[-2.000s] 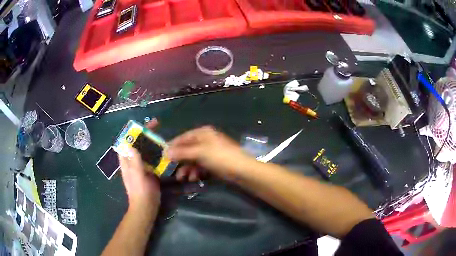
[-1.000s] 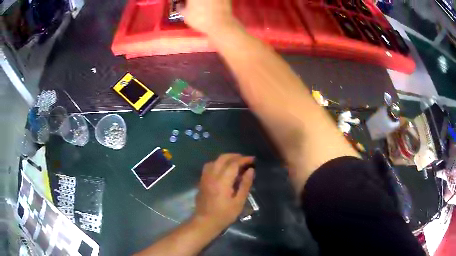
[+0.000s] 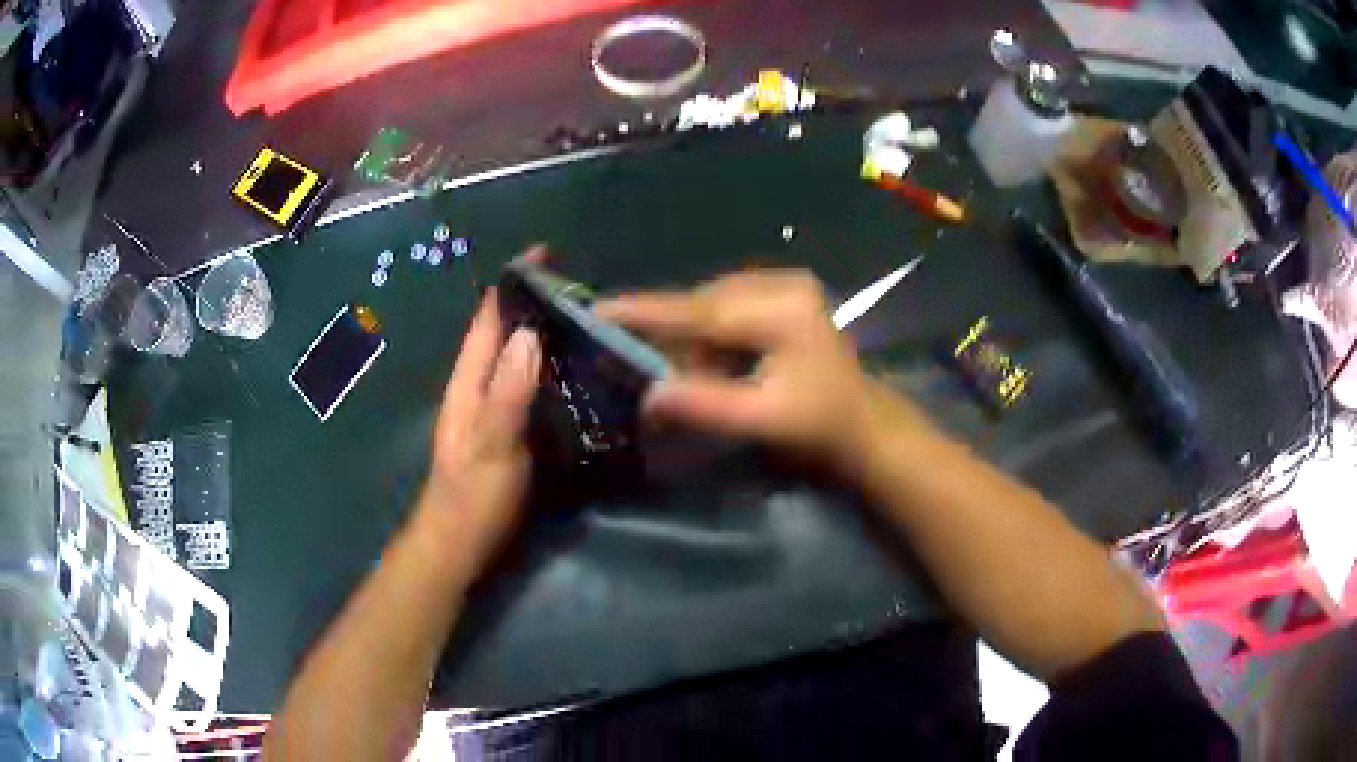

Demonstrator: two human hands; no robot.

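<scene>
My left hand [image 3: 484,402] and my right hand [image 3: 759,357] hold a dark keypad phone [image 3: 588,380] between them above the mat. The phone is tilted, with small white marks on its dark lower face. The fingers of my right hand are on a grey, flat strip-like part along its upper edge; blur hides whether this part is separate. An LCD screen module [image 3: 338,362] with an orange ribbon end lies on the mat left of my left hand. Pale bluish discs [image 3: 432,250] lie behind it.
A yellow-framed phone part [image 3: 278,186] and green circuit board [image 3: 396,155] lie at back left, near plastic cups of screws [image 3: 235,298]. A red tray [image 3: 402,42] stands behind. A battery [image 3: 988,365], electric screwdriver [image 3: 1109,335] and red-yellow hand screwdriver [image 3: 914,194] lie at right.
My right arm has come back from the red tray, and both hands now hold the dark phone. The camera view has shifted. The yellow-framed part held earlier is no longer in my hands.
</scene>
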